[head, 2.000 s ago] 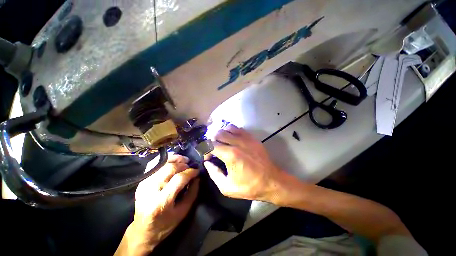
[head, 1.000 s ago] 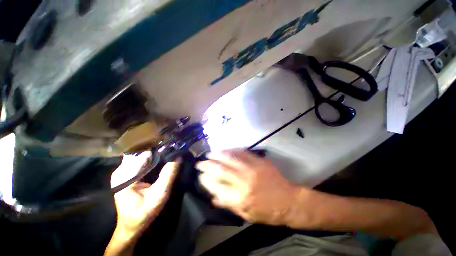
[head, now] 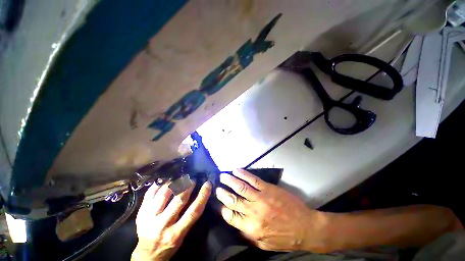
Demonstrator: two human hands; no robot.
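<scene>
Dark fabric (head: 213,220) lies under and between my hands at the sewing machine's needle area; a dark corner extends right past my right fingertips. My left hand (head: 165,222) has its fingers spread, pressing the fabric beside a small pale metal plate (head: 181,185). My right hand (head: 270,214) lies palm down with slightly bent fingers on the fabric, just right of my left fingertips. The bright needle light (head: 196,145) glares above my hands. The needle and presser foot cannot be made out.
The white machine head (head: 122,112) with its blue stripe fills the upper left. Black-handled shears (head: 364,90) lie on the bed, with a small dark scrap (head: 308,143) below. White paper templates (head: 429,86) are at the far right. A tan block (head: 74,223) is at lower left.
The view has shifted closer, so the machine head looks larger and the tan block sits lower left. Both hands remain at the fabric; my left fingers now lie spread, and more blue-lit fabric shows above them.
</scene>
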